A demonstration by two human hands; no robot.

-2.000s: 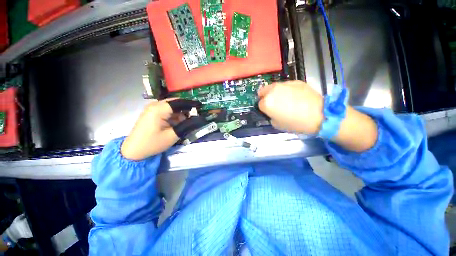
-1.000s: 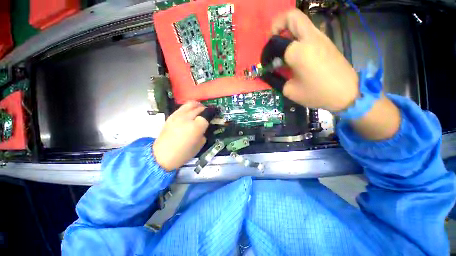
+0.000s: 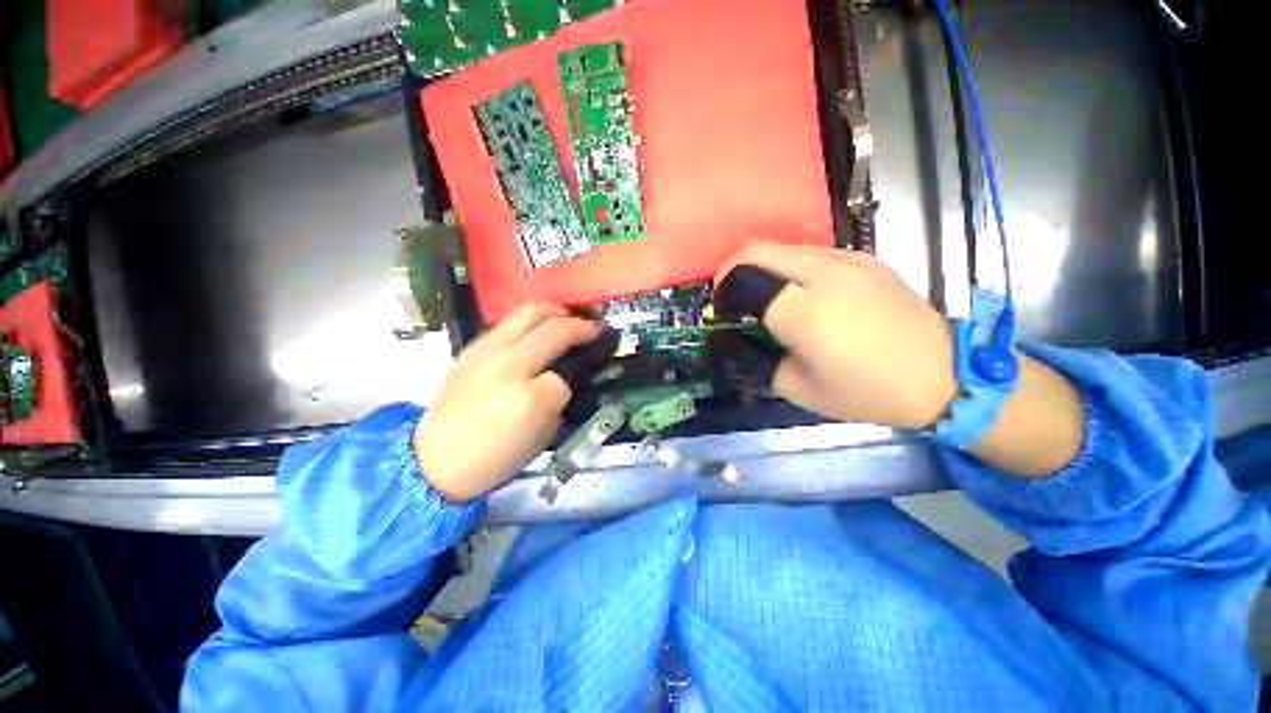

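A small daughter board (image 3: 672, 309) is held edge-on between my hands, low over the front of the main board (image 3: 676, 339). My right hand (image 3: 857, 334), with black finger cots, grips its right end. My left hand (image 3: 509, 390), also with black cots, is closed at its left end; a pale piece shows by those fingertips. The fingers hide both ends and the board's lower edge. Two more daughter boards, one grey-green (image 3: 533, 174) and one bright green (image 3: 604, 146), lie on the red separator sheet (image 3: 732, 139), which covers the rest of the main board.
Green and metallic clamps (image 3: 662, 410) stick out at the carrier's front edge over the metal rail (image 3: 822, 467). Another clamp (image 3: 429, 272) is on the left side. A green strip (image 3: 502, 31) lies at the far edge. A blue cord (image 3: 984, 153) runs to my right wrist strap.
My right hand has taken the third daughter board off the red sheet and brought it down to the main board. My left hand has stayed near the front left of the main board.
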